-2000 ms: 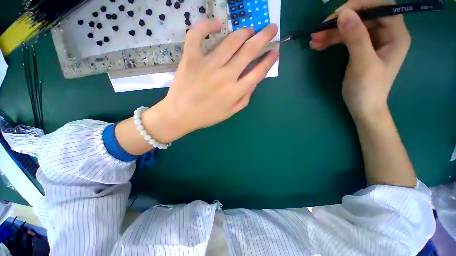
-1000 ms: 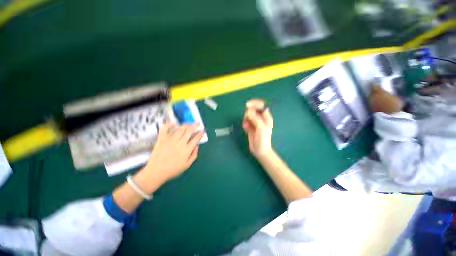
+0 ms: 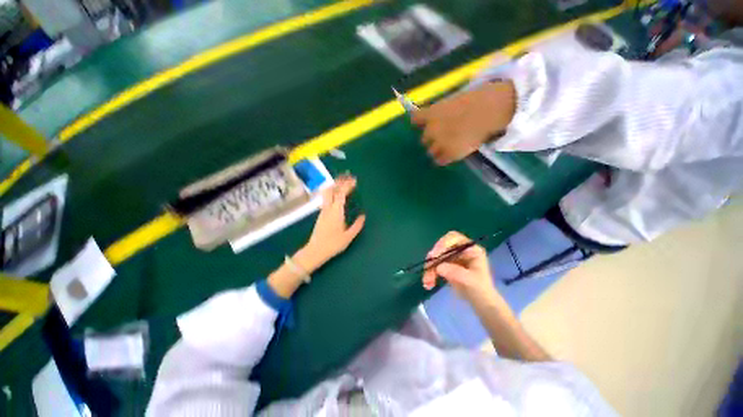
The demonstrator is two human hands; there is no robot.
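My left hand [image 3: 330, 226] rests with fingers apart on the green bench mat, just right of the parts tray; it holds nothing visible. My right hand [image 3: 458, 265] holds slim black tweezers [image 3: 436, 260] near the mat's front edge, the tool pointing left. The pale parts tray [image 3: 213, 234] holds many small black parts. A blue pad sheet [image 3: 311, 174] lies at the tray's right end on a white card [image 3: 273, 230]. The frame is slightly blurred.
Another person's hand [image 3: 468, 118] reaches in from the right over a phone on bubble wrap [image 3: 512, 189]. Another phone [image 3: 411, 37] lies beyond the yellow strip [image 3: 355, 130], and one [image 3: 29, 228] at far left. A labelled clear bag [image 3: 115, 352] lies lower left.
The view has swung. My left hand has come off the blue sheet and opened. The other person's arm has reached further across the mat. My right hand still holds the tweezers.
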